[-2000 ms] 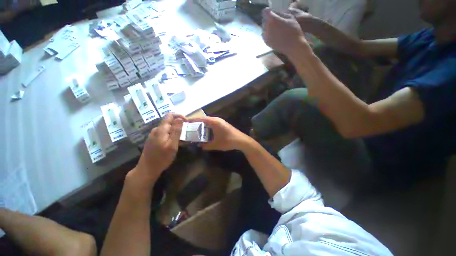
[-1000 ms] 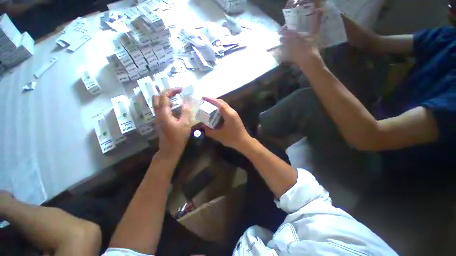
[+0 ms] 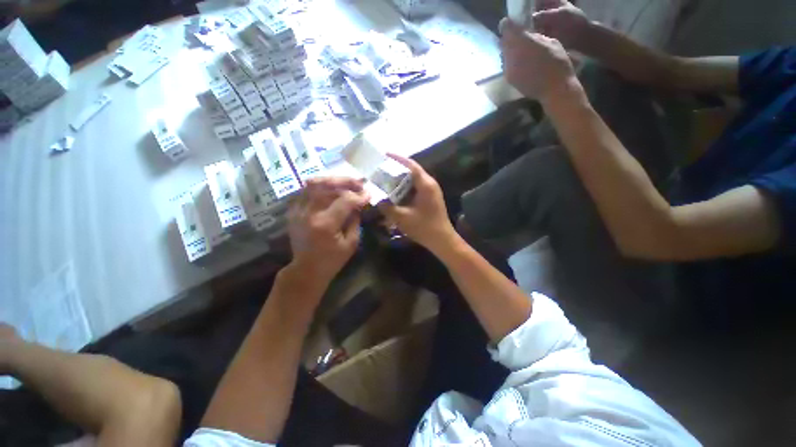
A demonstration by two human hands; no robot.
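My right hand (image 3: 421,205) holds a slim white carton (image 3: 390,182) from its right side over the table's near edge. Its end is open towards me and a white flap (image 3: 362,154) stands up from it. My left hand (image 3: 330,220) is at the carton's left side, fingers bent together against the opening. Whether the left fingers pinch a flap or a small item is hidden. Printed white cartons (image 3: 276,164) lie in a row on the table just beyond my left hand.
Stacked cartons (image 3: 259,85) and a loose heap of white pieces (image 3: 362,80) lie further back. Box stacks (image 3: 26,70) are at the far left. A brown corrugated box (image 3: 375,367) is between the knees. A neighbour's forearms (image 3: 602,166) are at right, another's arm (image 3: 87,388) at lower left.
The carton end, closed two seconds ago, is now open with its flap raised. My left hand has moved from beside the carton rows back to the carton's opening.
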